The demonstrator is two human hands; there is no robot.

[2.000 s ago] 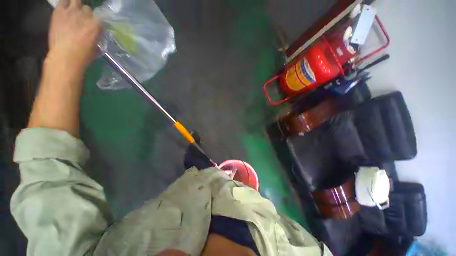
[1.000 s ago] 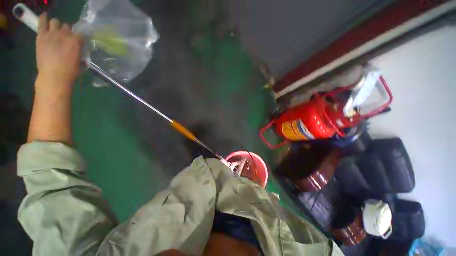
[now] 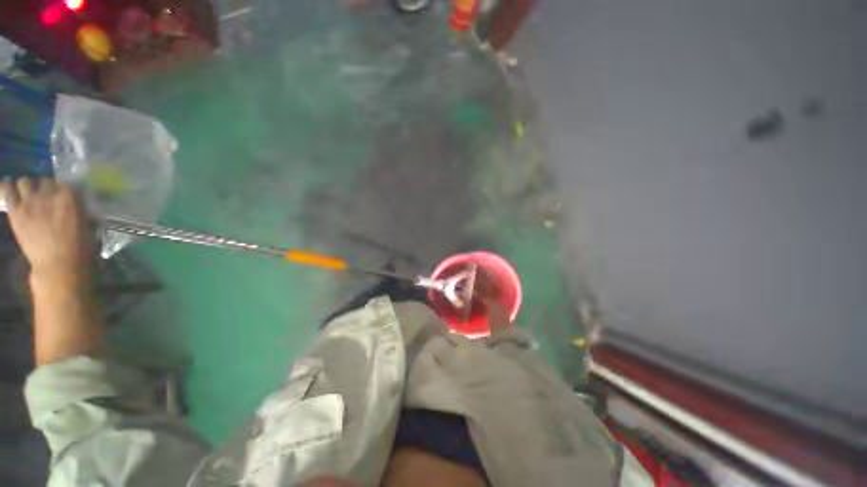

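Note:
My left hand [image 3: 49, 224], bare below a rolled green sleeve, is closed around the mop handle [image 3: 200, 238] near its end, at the left edge. The thin silver pole has an orange band partway and slants slightly down to the right. Its white forked head [image 3: 458, 287] is inside the pink-red bucket [image 3: 516, 285], just beyond my knees. A clear plastic bag [image 3: 119, 152] with a yellow-green patch hangs at the handle beside my hand. My right hand is not in view. The image is slightly blurred.
Green and grey floor [image 3: 238, 333] spreads around the bucket. A grey surface [image 3: 703, 209] with a dark red edge lies at the right. A brown piece with red and yellow items is at the upper left. A blue bundle [image 3: 24, 128] is behind the bag.
My view has turned. The hand, bag and handle end appear lower and further left, and the pole lies flatter. The bucket shows more fully; the large red extinguisher and black chairs have left view.

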